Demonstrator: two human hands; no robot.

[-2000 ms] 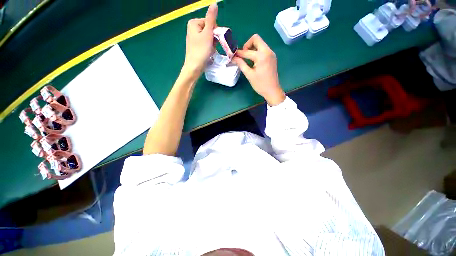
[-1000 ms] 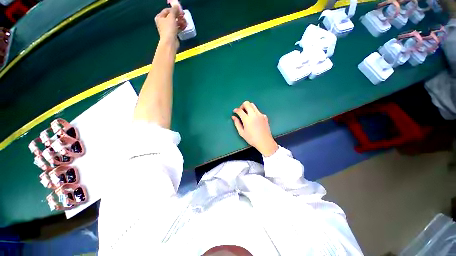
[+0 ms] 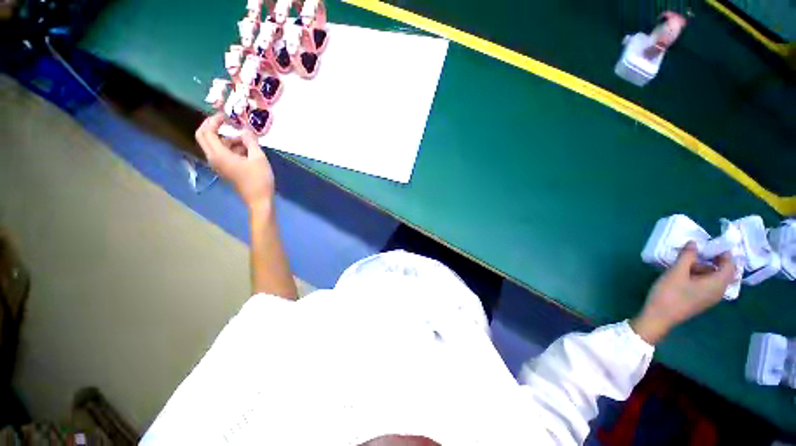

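Observation:
Pink-strapped smartwatches [image 3: 259, 119] with dark screens and small white tags stand in rows on a white sheet [image 3: 367, 104] at the upper left. My left hand [image 3: 240, 161] is at the nearest watch, its thumb and fingers closed around the watch's lower edge; the fingertips are partly hidden. My right hand [image 3: 685, 292] pinches the upright part of a white display stand [image 3: 724, 248] in the cluster at the right. A loaded stand [image 3: 641, 59], a white block with a pink loop, is on the dark green belt.
A yellow edge line [image 3: 576, 83] divides the green worktop [image 3: 515, 183] from the belt. More white stands [image 3: 770, 359] are at the lower right edge. A dark red stool [image 3: 655, 414] is below the bench. My white sleeves and coat fill the lower middle.
My left hand has let go of the loaded stand on the belt and moved to the watches. My right hand has moved from the bench edge to the white stands. The view has turned.

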